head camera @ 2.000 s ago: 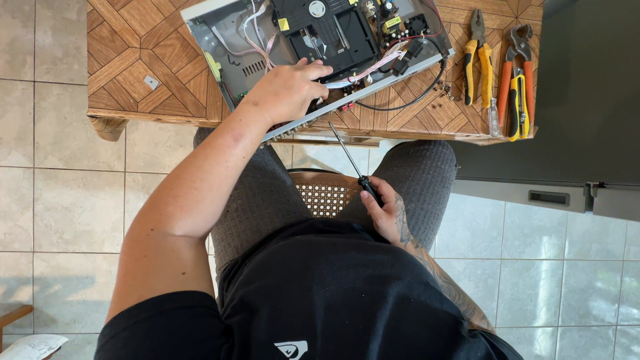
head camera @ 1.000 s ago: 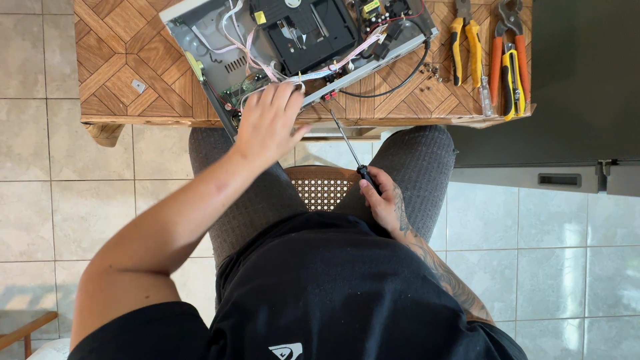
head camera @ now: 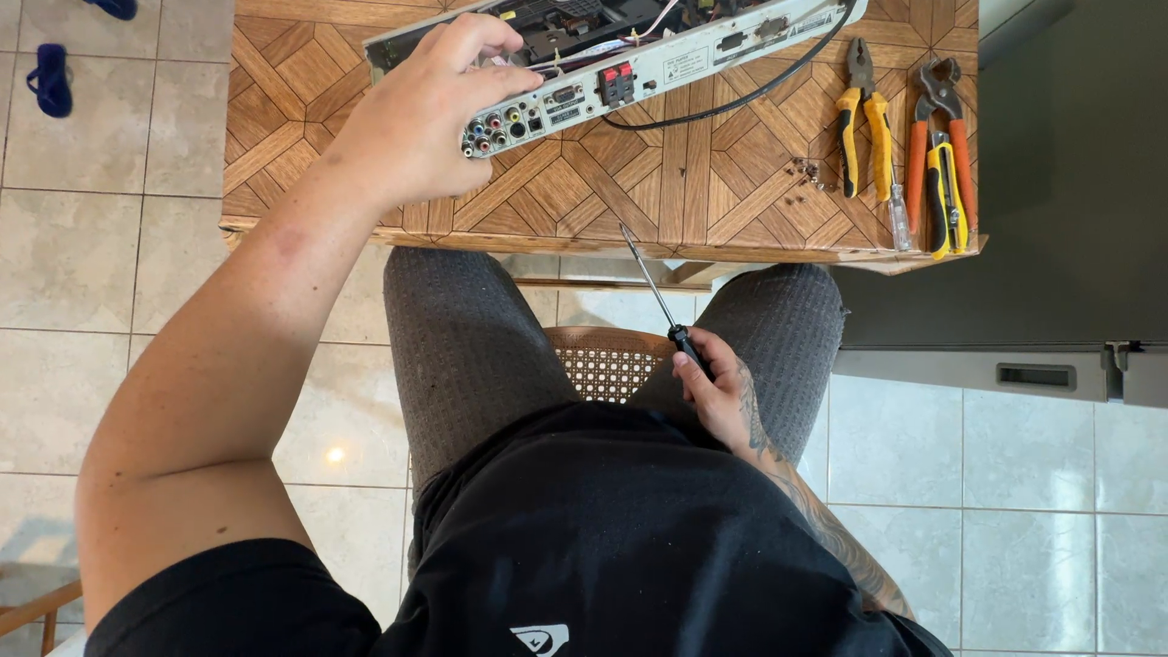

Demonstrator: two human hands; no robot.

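Note:
An opened disc player [head camera: 671, 75] with a metal case lies at the table's far side, its rear panel of coloured jacks tilted into view. My left hand [head camera: 438, 109] grips the left end of that rear panel, fingers over its top edge and thumb side below the jacks. My right hand [head camera: 716, 379] holds a screwdriver [head camera: 655, 290] with a black handle over my lap, its shaft pointing up and left to the table's near edge. A black cable [head camera: 730, 108] curves from the player's rear over the tabletop. Wires and boards inside the case are partly hidden by my left hand.
On the wood-patterned table [head camera: 566, 196], combination pliers [head camera: 862, 128], red-handled pliers [head camera: 920, 137], a yellow utility knife [head camera: 945, 196] and a clear-handled small screwdriver [head camera: 899, 217] lie at the right. Several small screws [head camera: 808, 178] sit left of them. A chair seat [head camera: 607, 365] shows between my legs.
My left hand has moved from the wires inside the case to the player's rear panel. The player has tipped so that its rear panel now faces me. My right hand still holds the screwdriver.

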